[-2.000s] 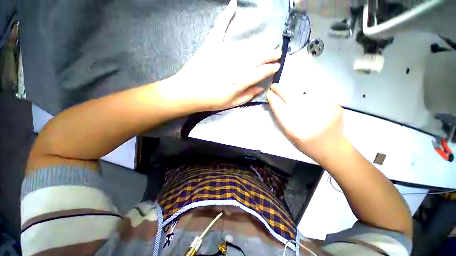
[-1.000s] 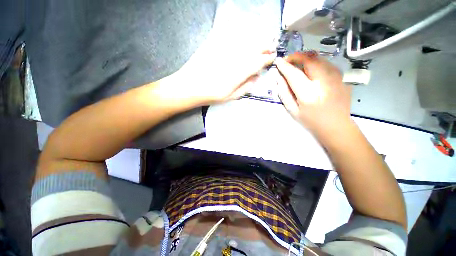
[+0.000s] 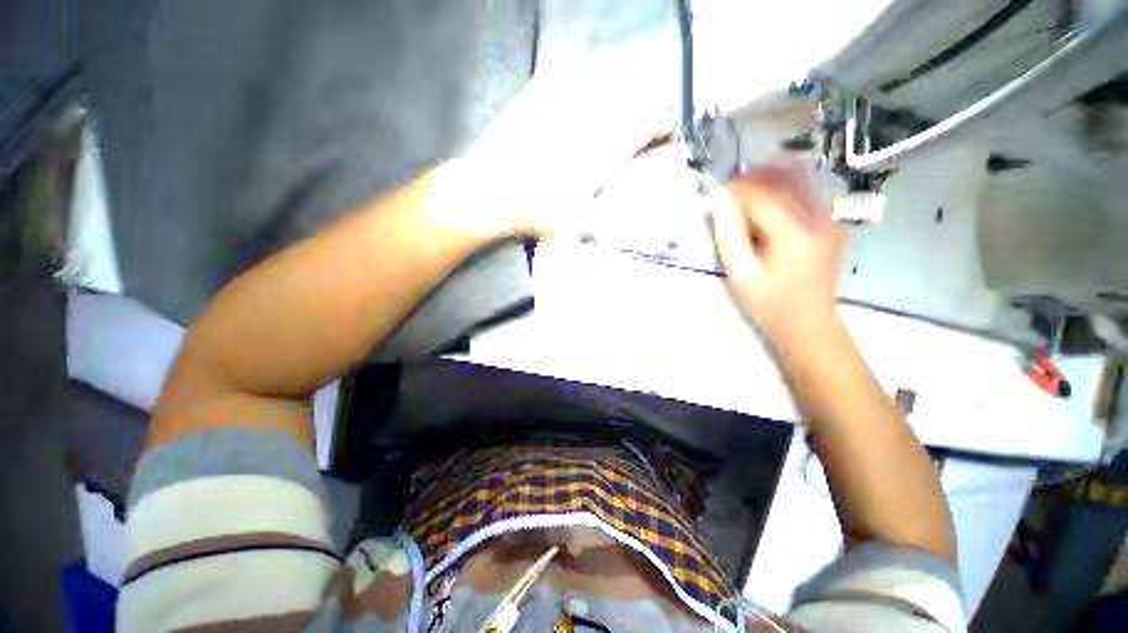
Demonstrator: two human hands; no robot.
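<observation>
The grey garment panel (image 3: 359, 99) spreads left of the needle, with a dark narrow edge (image 3: 687, 62) running up behind the presser foot (image 3: 706, 140). My left hand (image 3: 563, 167) lies over the panel's near right part, fingers just left of the foot. It is overexposed, so its grip is unclear. My right hand (image 3: 786, 241) is just right of and nearer than the foot, blurred, with fingers curled. Whether it holds anything cannot be told. The cloth near the foot is washed out.
The white sewing machine arm (image 3: 952, 74) stands at upper right, with a white ribbed part (image 3: 860, 207) below it. Red-handled snips (image 3: 1049, 375) lie far right on the table. Grey cloth (image 3: 464, 303) hangs at the table's front edge under my left forearm. The checked apron (image 3: 557, 482) covers my lap.
The dark strip seen earlier between the foot and my fingers no longer shows. My hands first met at the foot; now they are apart, my right hand a little lower. The view has shifted slightly.
</observation>
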